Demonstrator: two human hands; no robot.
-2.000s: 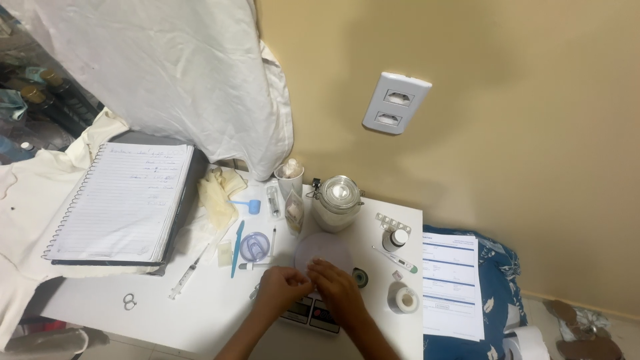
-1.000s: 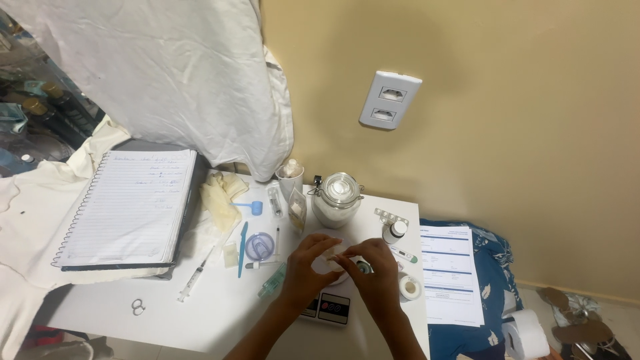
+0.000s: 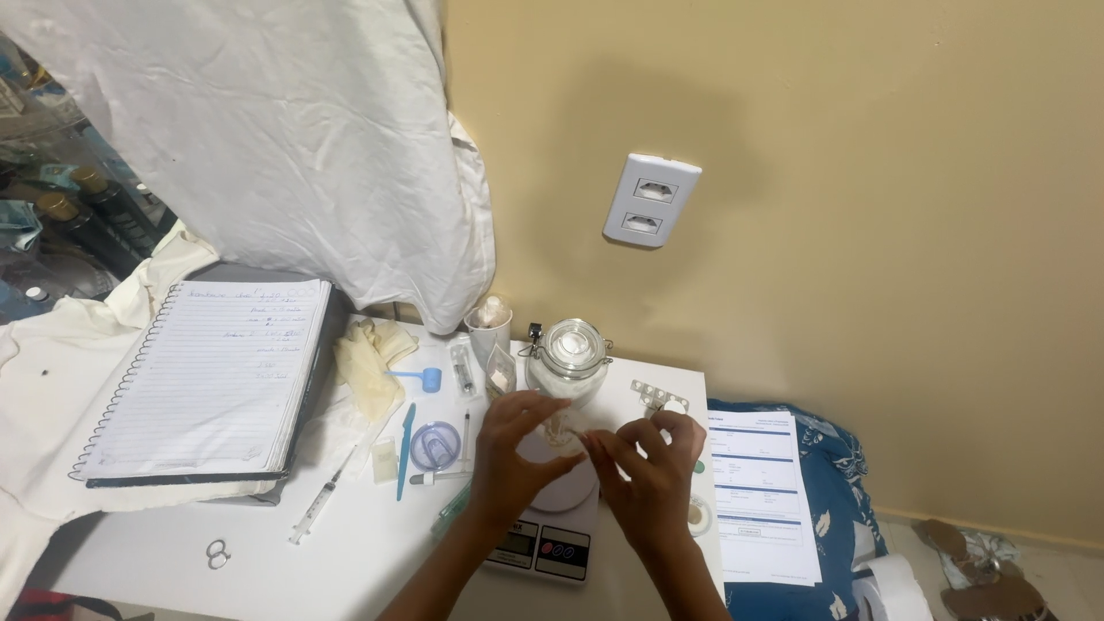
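Note:
My left hand (image 3: 517, 448) grips a small clear container (image 3: 562, 431) by its rim, between thumb and fingers, above the round plate of a digital kitchen scale (image 3: 565, 496). Something pale brown shows in the container; what it is, I cannot tell. At the container's right edge, my right hand (image 3: 642, 470) has its thumb and fingertips pinched together, on something too small to make out. A clip-top glass jar (image 3: 567, 360) with pale contents stands just behind both hands. Blister-packed tablets (image 3: 660, 395) and a white-capped bottle (image 3: 674, 408) sit behind my right hand.
To the left lie a spiral notebook (image 3: 207, 379), latex gloves (image 3: 373, 358), a blue scoop (image 3: 429, 379), a syringe (image 3: 315, 509), a blue scalpel (image 3: 404, 448) and a pair of rings (image 3: 217, 553). A tape roll (image 3: 697, 516) is near the right edge, beside printed papers (image 3: 763, 500).
Both hands have risen from low over the scale plate. The small container now shows between my left thumb and fingers. More of the scale's front is visible.

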